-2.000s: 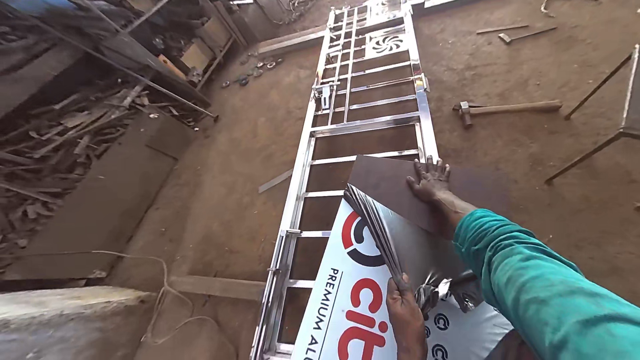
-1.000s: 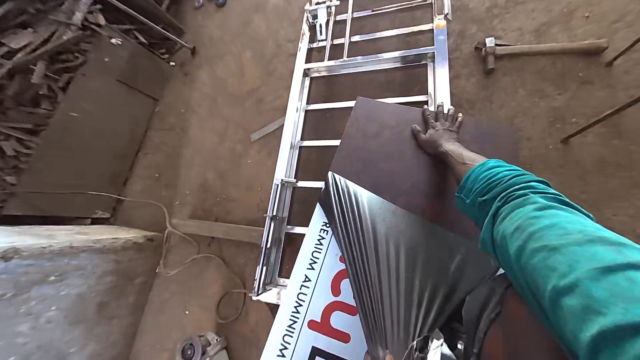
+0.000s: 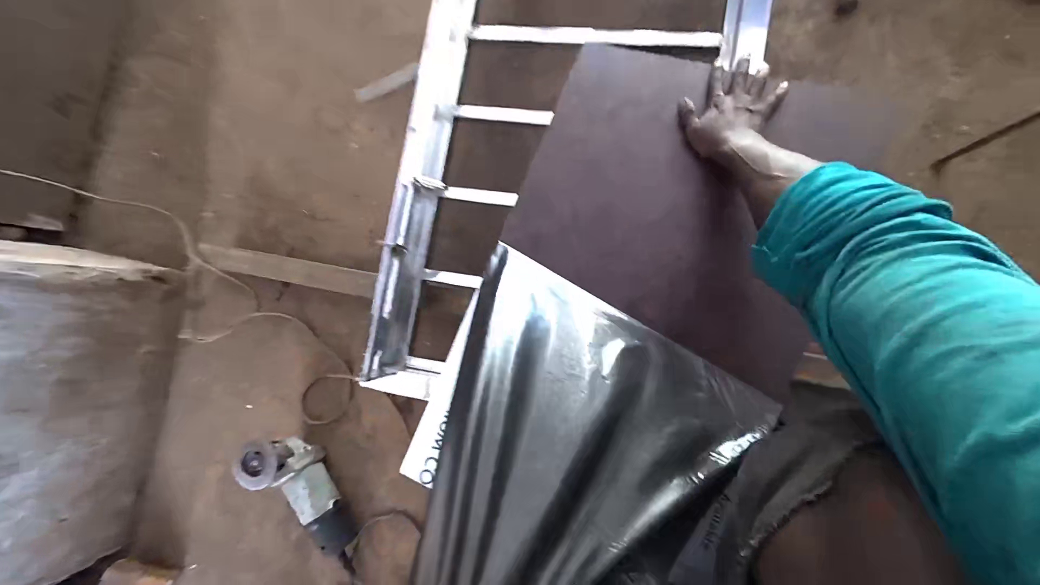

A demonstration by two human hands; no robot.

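My right hand [image 3: 735, 114] presses flat, fingers spread, on the upper edge of a dark brown panel sheet [image 3: 626, 187], beside the rail of a shiny metal frame [image 3: 422, 146]. The panel lies across the frame's crossbars. A silvery-black protective film [image 3: 569, 406] is peeled back from the panel and hangs in folds toward the bottom edge. Part of the film's white printed outer side [image 3: 435, 431] shows at its left. My left hand is out of view.
An angle grinder [image 3: 305, 487] lies on the dirt floor at lower left, near a loose thin cord [image 3: 284, 317]. A wooden strip [image 3: 292, 268] reaches the frame's left side. A grey slab-like block [image 3: 65, 406] stands far left, and a thin rod [image 3: 987, 142] is at right.
The film has been peeled farther down, baring more of the brown panel. My left hand, seen gripping the film two seconds ago, has left the view. The view has moved closer and lower.
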